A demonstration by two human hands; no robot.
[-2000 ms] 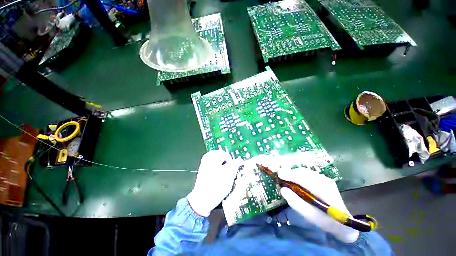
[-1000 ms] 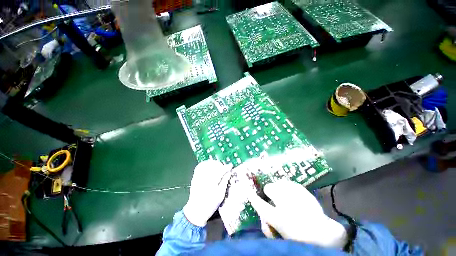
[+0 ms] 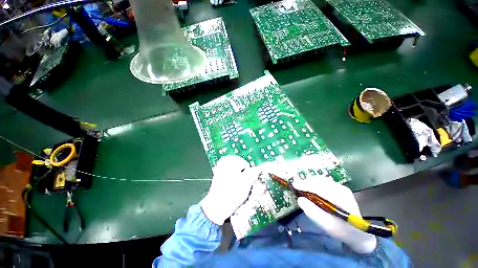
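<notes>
A large green circuit board (image 3: 262, 133) lies at a slant before me, its near part partly hidden by my hands. My right hand (image 3: 335, 209), in a white glove, holds a soldering iron (image 3: 319, 203) with a brown-orange shaft and a yellow and black handle. Its tip is over the board's near half. My left hand (image 3: 228, 187), also white-gloved, is at the board's left side with its fingertips over the board. A thin pale solder wire (image 3: 152, 180) runs from the left to this hand. Whether the iron's tip touches the board cannot be told.
A clear funnel hood (image 3: 167, 63) hangs over another board (image 3: 220, 47). Two more boards stand beyond. A yellow-black pot (image 3: 359, 110) and a black divided tray (image 3: 406, 123) are at right. A black holder with a yellow ring (image 3: 63, 155) and pliers (image 3: 72, 214) are at left.
A second ago the iron was mostly hidden behind my right hand; now its shaft and handle show, pointing up-left over the board. The whole view has shifted slightly.
</notes>
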